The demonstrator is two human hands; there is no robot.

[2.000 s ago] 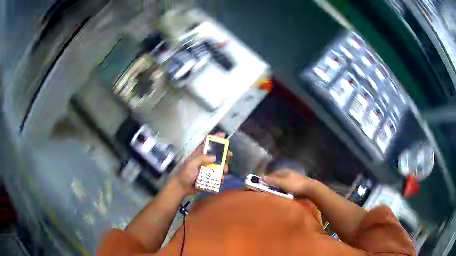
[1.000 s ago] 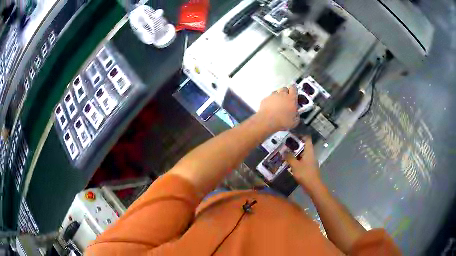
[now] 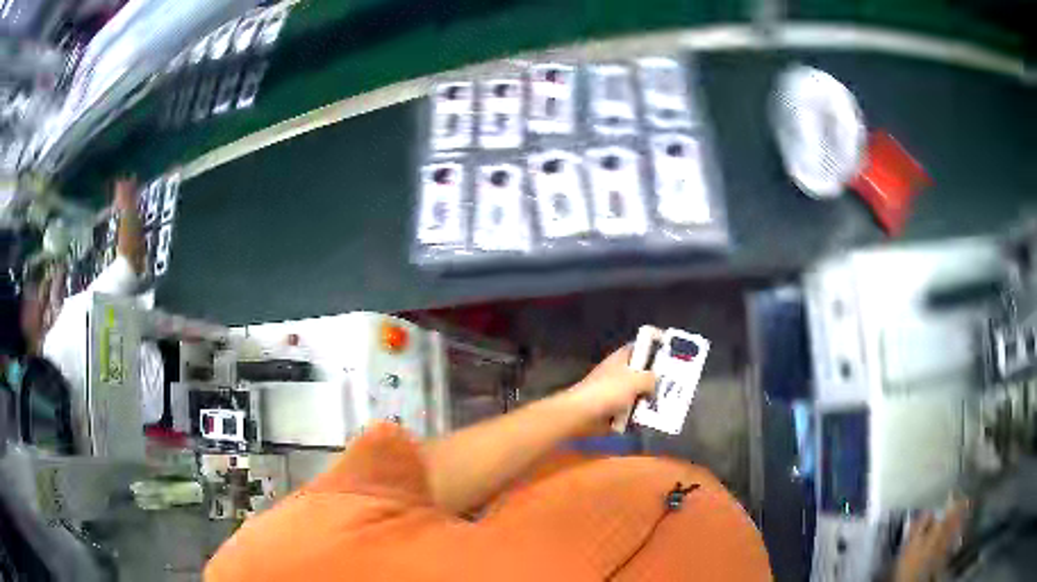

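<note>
My left hand (image 3: 614, 387) is closed on a white phone unit (image 3: 673, 384), back side up with a dark oval at its top. A second white edge shows behind it, probably another unit. My right hand (image 3: 932, 543) is small and blurred at the lower right, beside the right machine; whether it holds anything cannot be told. The clear blister tray (image 3: 569, 264) lies ahead on the dark green conveyor, with two rows of white phone units. Two places at the back right look paler, without clear dark ovals.
The right machine (image 3: 898, 341) and left machine (image 3: 330, 398) flank me; the left has a red-orange knob (image 3: 395, 335) and a fixture with a phone (image 3: 222, 425). A white fan (image 3: 819, 131) and red bag (image 3: 893, 182) are at the back right. Another person's arm (image 3: 131, 233) reaches in at far left.
The view has turned from the right machine toward the conveyor. My left hand has left the machine's fixture area and now holds the phone over the gap. My right hand is farther off, low right.
</note>
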